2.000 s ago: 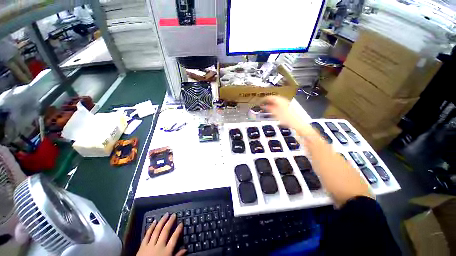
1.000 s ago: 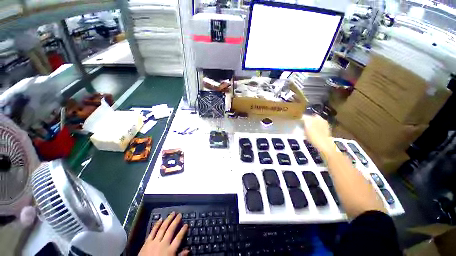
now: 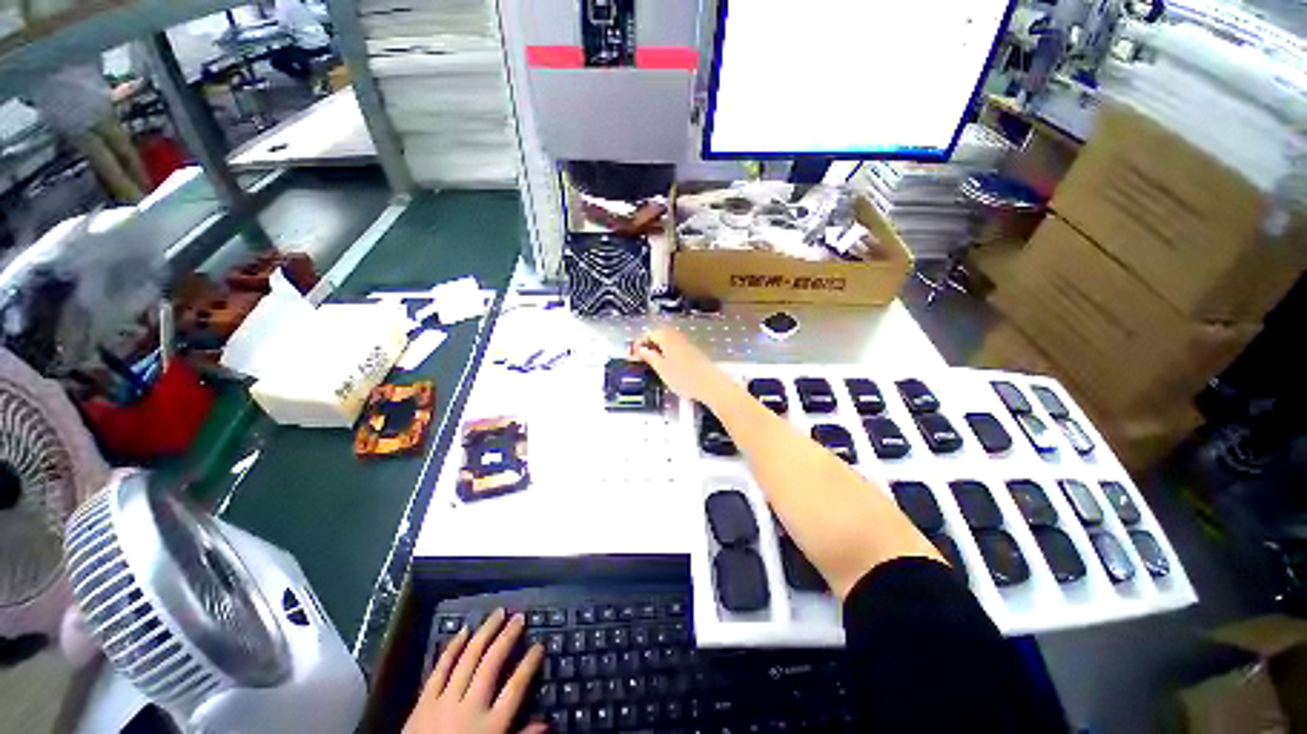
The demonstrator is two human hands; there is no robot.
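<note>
My left hand [image 3: 480,677] rests with fingers spread on the left part of the black keyboard [image 3: 609,653]. My right hand [image 3: 662,353] reaches across the tray to the back edge of the small dark test fixture [image 3: 632,384]. Its fingers are bent close together; whether they hold anything cannot be told. The fixture holds a dark unit with a small pale mark. The white product tray [image 3: 860,620] bears rows of black rounded units and greyer pieces at its right. My right forearm hides part of it. A loose unit [image 3: 780,326] lies behind the tray.
Orange-and-black frames lie on the white board [image 3: 492,459] and green mat [image 3: 394,419]. A tissue box [image 3: 330,373] and desk fan [image 3: 215,609] stand left. Behind are a black grille [image 3: 609,273], parts carton [image 3: 788,275], overhead box [image 3: 614,115] and monitor [image 3: 853,72]. Cartons [image 3: 1132,273] stand right.
My right hand has moved left from behind the tray's right part to the fixture. A unit now shows in the tray's upper rows near the right. My left hand stays on the keyboard.
</note>
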